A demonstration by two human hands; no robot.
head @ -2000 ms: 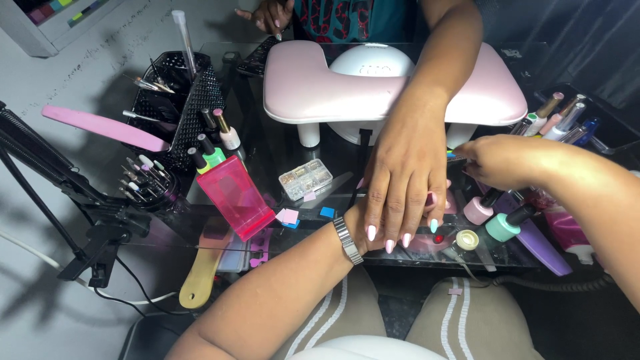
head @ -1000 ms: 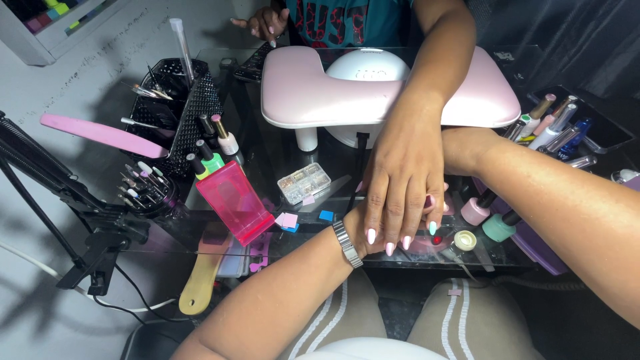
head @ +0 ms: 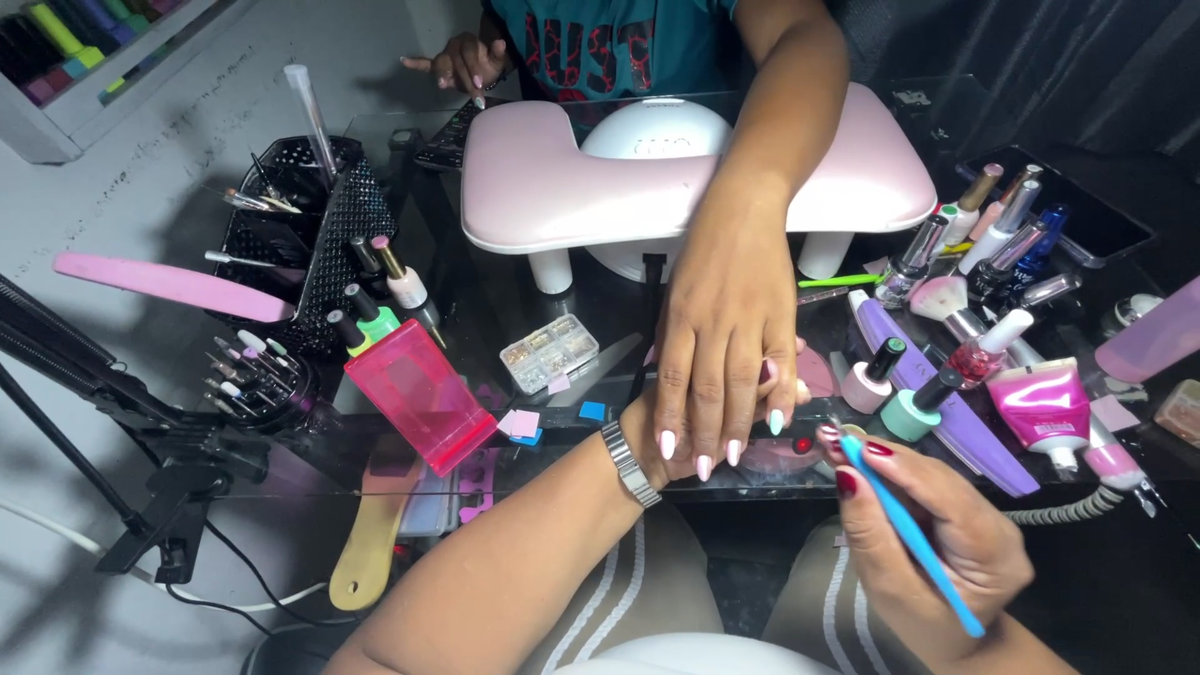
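Observation:
My left hand point(head: 647, 436), with a metal watch at the wrist, lies under the other person's hand point(head: 727, 309) and supports it; most of it is hidden, and a fingertip with dark red polish shows by that person's fingers. The person's nails are pale pink, one mint green. My right hand point(head: 937, 544) holds a thin blue tool point(head: 914, 530) like a pen, its tip over a small pot that is mostly hidden. A small red round thing point(head: 802, 445) lies just left of the tip. Pale pink point(head: 867, 384) and mint point(head: 914, 412) polish bottles stand above my right hand.
A pink armrest point(head: 600, 192) spans a white nail lamp point(head: 661, 131). Left are a black mesh organizer point(head: 352, 225), a clear pink box point(head: 422, 398) and a case of small decorations point(head: 548, 354). Right are several polish bottles, a purple file point(head: 984, 445), a magenta tube point(head: 1041, 403) and a phone point(head: 1116, 230).
My right hand, reaching past the bottles on the right before, has come back toward me and now holds the blue tool. My left hand and the person's hand have stayed together.

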